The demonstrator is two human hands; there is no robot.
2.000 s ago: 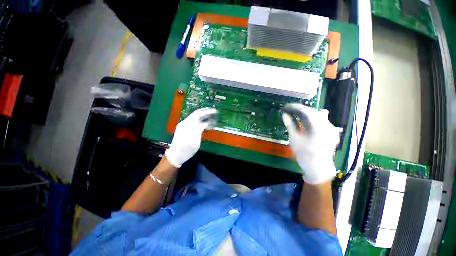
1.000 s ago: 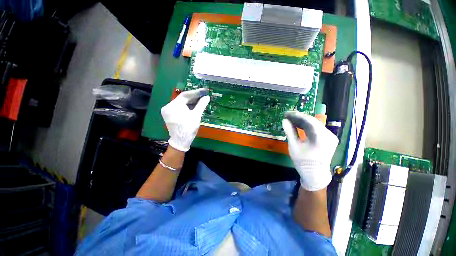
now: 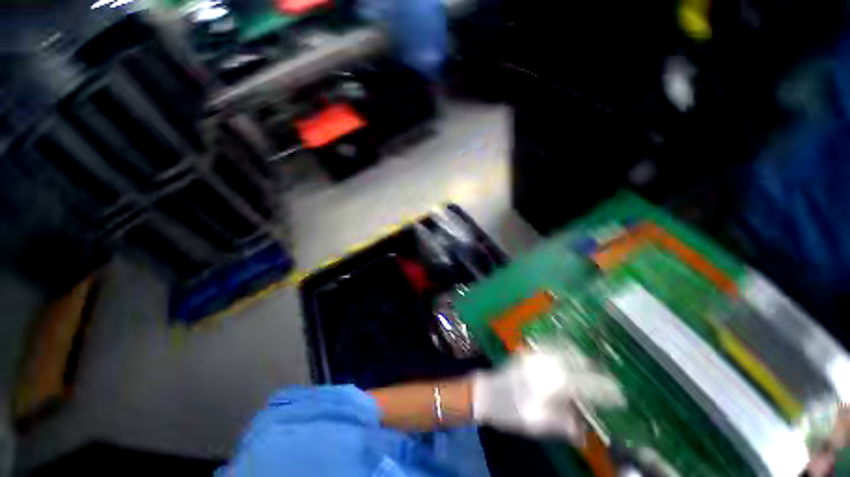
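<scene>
The view is strongly blurred. The green circuit board (image 3: 652, 373) lies tilted at the lower right in its orange fixture (image 3: 525, 320). A long white heatsink (image 3: 704, 377) crosses it, and a finned heatsink (image 3: 778, 326) with a yellow strip stands at its far edge. My left hand (image 3: 541, 391), in a white glove, is over the board's near left edge. Blur hides its fingers and anything in them. A greyish blurred shape at the bottom edge may be fingertips of my right hand; I cannot tell what it holds.
The green mat (image 3: 499, 279) lies under the fixture. A black bin (image 3: 368, 321) with shiny clear plastic bags (image 3: 447, 238) stands left of it. Dark racks (image 3: 158, 168) stand on the floor at the upper left. A red-orange item (image 3: 329, 125) lies at the top. Blue clothing shows at the upper right.
The view has swung left, so the board now sits at the lower right and the bin is central. The screwdriver and conveyor have left view. My right hand has mostly left the picture.
</scene>
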